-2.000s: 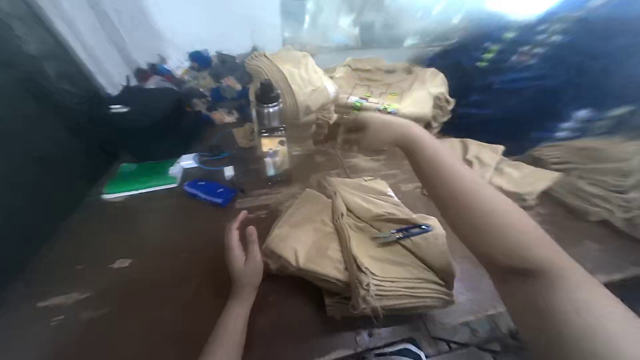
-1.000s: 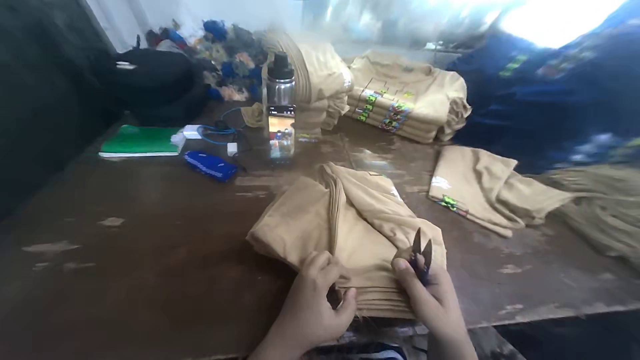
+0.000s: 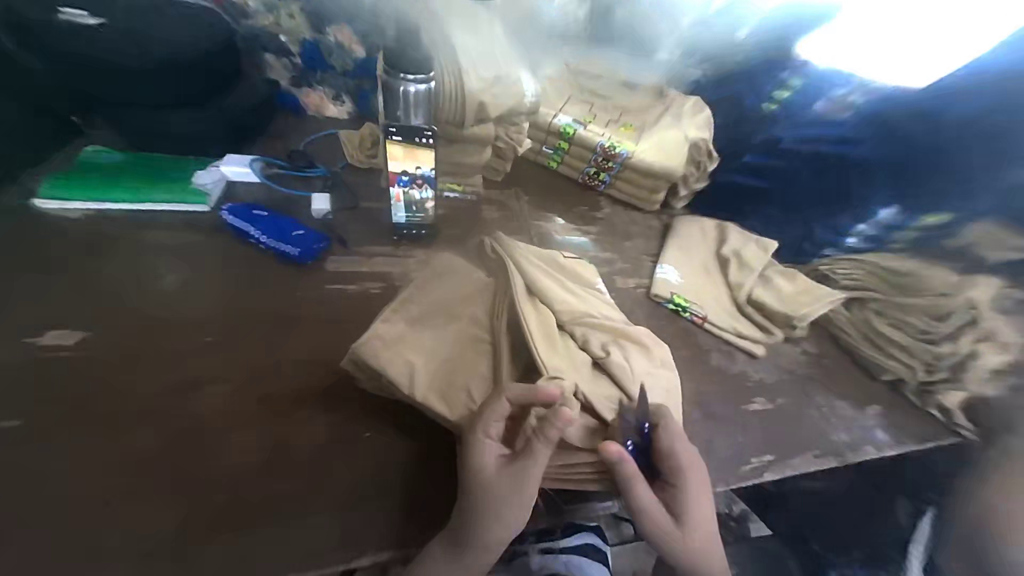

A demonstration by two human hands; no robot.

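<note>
A stack of folded tan fabric garments [image 3: 448, 336] lies near the table's front edge. At its front side my left hand [image 3: 512, 448] pinches a bit of the top garment's tan cloth between thumb and fingers. Just to the right, my right hand [image 3: 672, 480] holds a pair of blue-handled thread snips [image 3: 637, 436], blades pointing up and apart, over the same stack. Part of the snips' handle is hidden by the fingers.
Behind the stack a phone [image 3: 412, 180] leans on a metal bottle [image 3: 408, 96]. Folded printed garments [image 3: 624, 144] sit farther back, more tan cloth [image 3: 720, 280] at right. A blue case [image 3: 274, 232], cables [image 3: 288, 172] and a green book [image 3: 124, 180] are at left.
Two seconds ago the snips lay on the stack and my right arm reached to the back; one second ago my right hand held them. My left hand has moved from beside the stack to its cloth.
</note>
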